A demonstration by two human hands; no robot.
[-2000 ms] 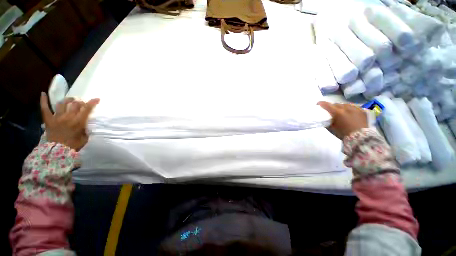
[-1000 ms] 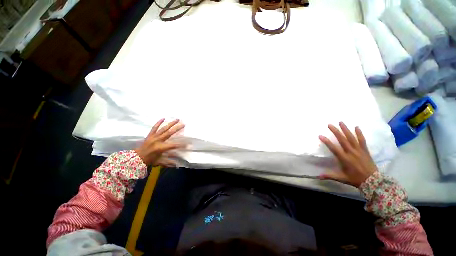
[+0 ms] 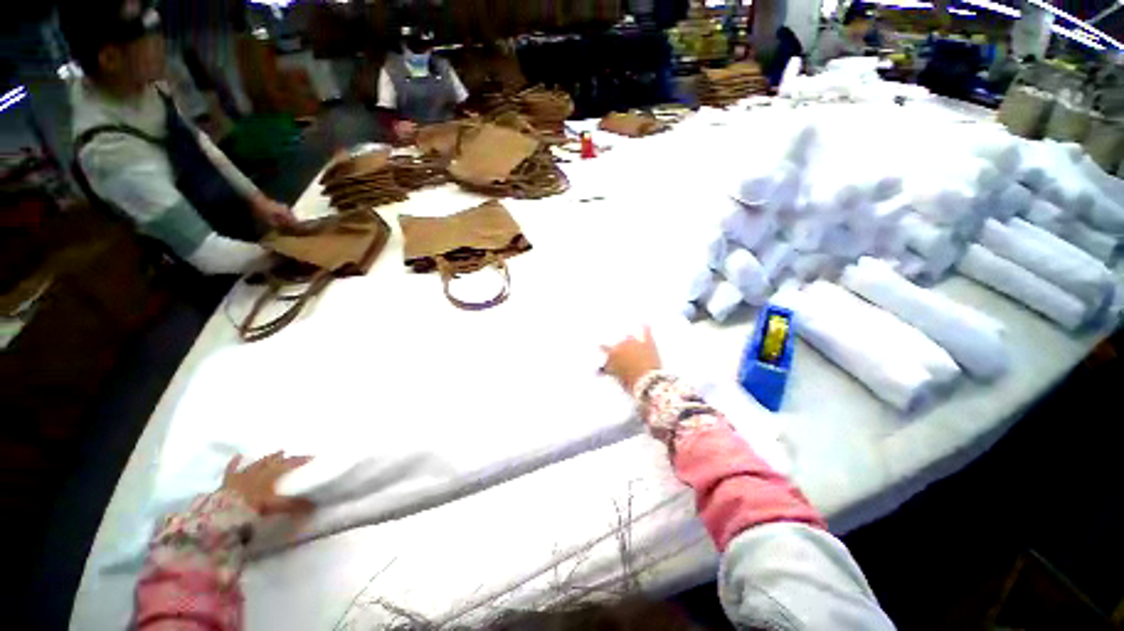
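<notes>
A large stack of thin white sheets (image 3: 493, 419) lies in front of me on the table, its upper part slightly wrinkled at the near edge. My left hand (image 3: 268, 483) rests on the sheets at the lower left, fingers spread and slightly blurred. My right hand (image 3: 635, 358) lies on the sheets right of centre, fingers apart, arm stretched forward. Neither hand visibly grips anything. A blue tape dispenser (image 3: 768, 370) with a yellow-looking roll stands right of my right hand.
White rolls (image 3: 875, 339) lie beside the dispenser, with a large heap behind. Brown bags (image 3: 466, 234) lie across the table. A person (image 3: 173, 173) at the left handles one; another person (image 3: 420, 93) is at the far side. A small red object (image 3: 587, 146) stands near the bags.
The view has lifted and shows more of the table and two people. My hands have left the sheets' near edge and lie farther over them; the near edge appears shifted away from me.
</notes>
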